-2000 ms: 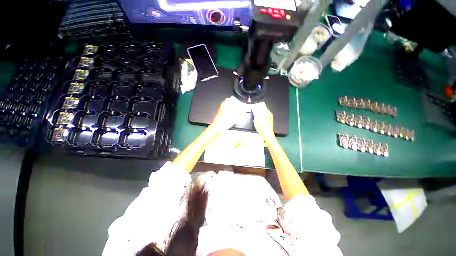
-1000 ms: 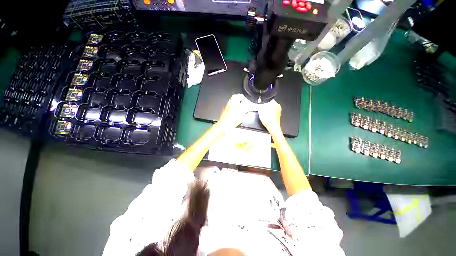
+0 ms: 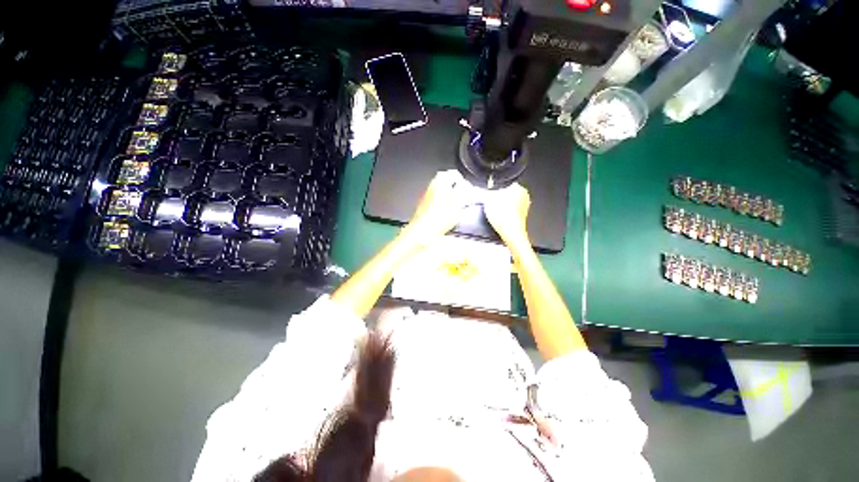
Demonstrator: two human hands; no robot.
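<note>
My left hand (image 3: pixel 440 202) and my right hand (image 3: pixel 508 211) are close together under the lens ring of the black digital microscope (image 3: pixel 494 158), above its flat black base (image 3: pixel 396 179). Both hands are overexposed by the bright light. Their fingertips point inward, and anything between them is washed out, so I cannot tell what they hold. A white paper sheet (image 3: pixel 421 280) with a small yellow mark lies at the bench edge below my wrists.
A black blister tray stack (image 3: pixel 198 247) with gold modules in one column stands left. A smartphone (image 3: pixel 397 89) and crumpled white wipe (image 3: pixel 365 122) lie left of the microscope. A round tub (image 3: pixel 609 120) stands behind right. Three module rows (image 3: pixel 735 237) stand on the mat at right.
The camera view has shifted, so the bench and microscope sit differently in the picture. My hands stay together under the lens, with only slight change.
</note>
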